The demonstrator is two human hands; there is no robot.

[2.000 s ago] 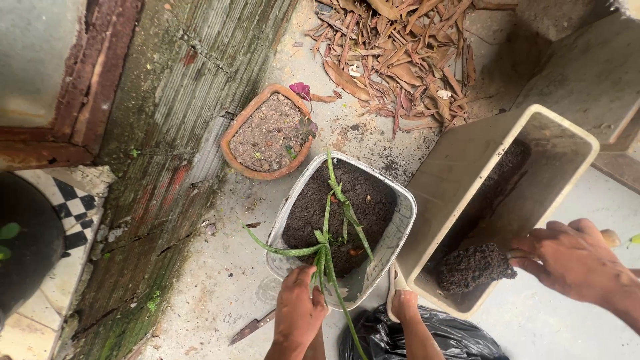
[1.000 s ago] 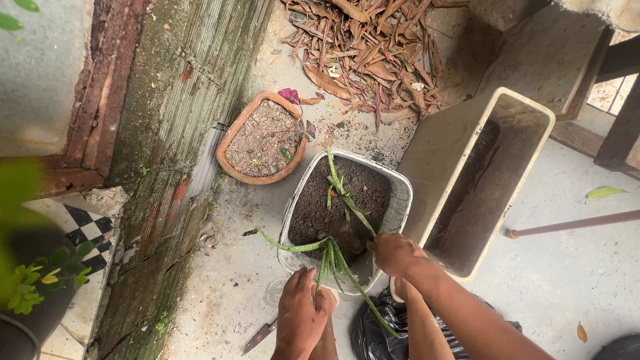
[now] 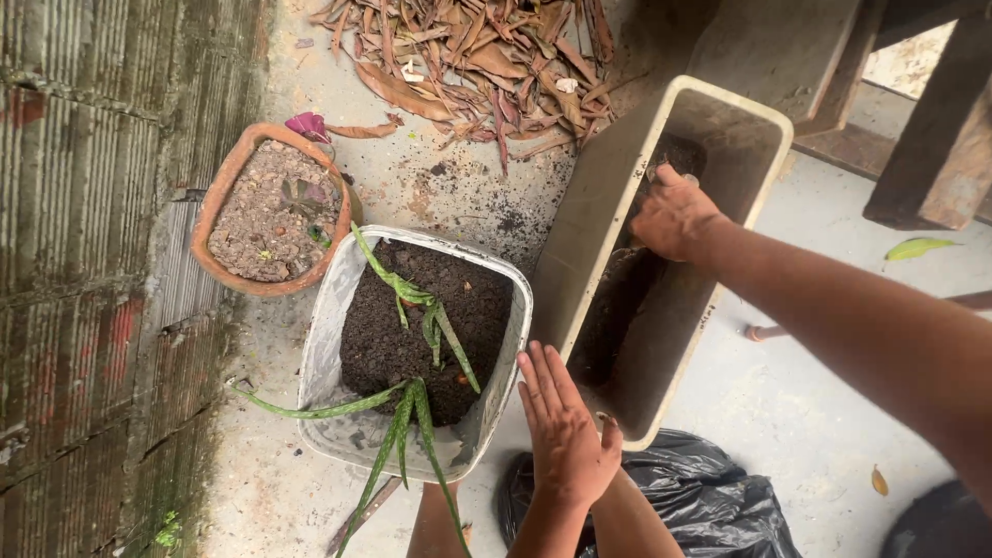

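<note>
My right hand (image 3: 674, 215) reaches into the long beige planter box (image 3: 659, 101), its fingers down by the dark soil; whether it grips anything is hidden. My left hand (image 3: 564, 430) is held flat with fingers extended, at the right rim of a white plastic tub (image 3: 314, 387), and holds nothing. Dark soil (image 3: 426, 333) partly fills the tub. Two spotted green aloe plants stand in it: a smaller aloe (image 3: 415, 294) leans over the back part, and a larger aloe (image 3: 407, 403) spreads its leaves over the near rim.
A terracotta pot (image 3: 203, 232) of gritty soil touches the tub's back left. Dry leaves (image 3: 496, 62) lie piled behind. A black plastic bag (image 3: 697, 496) sits in front of the planter box. A mossy block wall (image 3: 93, 232) bounds the left; a narrow blade-like tool (image 3: 368, 511) lies near the tub.
My right hand has gone from the tub into the planter box. My left hand has left the larger aloe's base and moved right to the tub's rim.
</note>
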